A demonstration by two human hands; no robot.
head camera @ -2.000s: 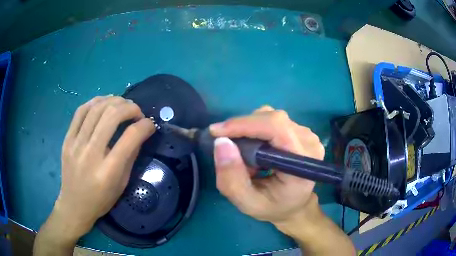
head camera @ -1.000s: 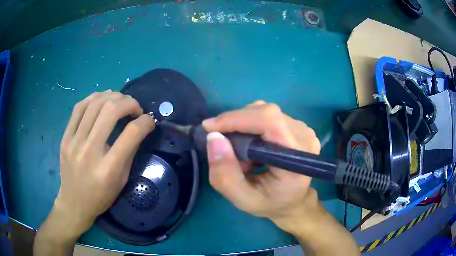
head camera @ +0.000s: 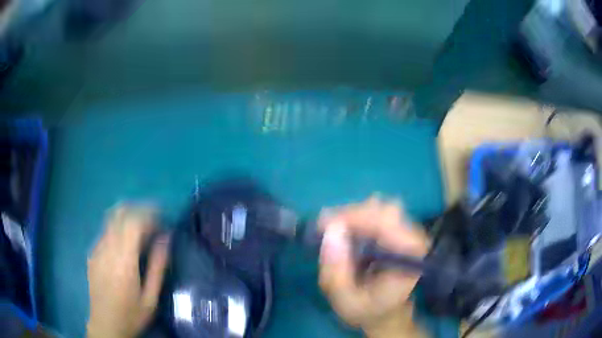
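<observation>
The frame is badly blurred. The black speaker baffle plate [head camera: 241, 228] with its pale centre dot lies on the green bench. Below it, the black round ear cup housing [head camera: 211, 307] shows bright reflections and is cut off by the lower edge. My left hand [head camera: 129, 270] is at the left edge of the plate and housing, thumb and fingers apart; no wire can be made out in it. My right hand [head camera: 369, 264] is right of the plate and holds the soldering iron [head camera: 389, 257]; its tip is blurred, close to the plate's right side.
The dark fume extractor fan [head camera: 449, 264] stands at right, beside a blue tray [head camera: 476, 173] holding a yellow pad [head camera: 516, 261] and a grey-white box, on cardboard [head camera: 455, 132]. A blue parts tray [head camera: 41, 198] is at the left edge. A dark green band crosses the top.
The whole view has shifted, so the bench things sit lower. My left fingers have come away from the plate's centre and opened. My right hand and the iron have moved rightward from the solder points.
</observation>
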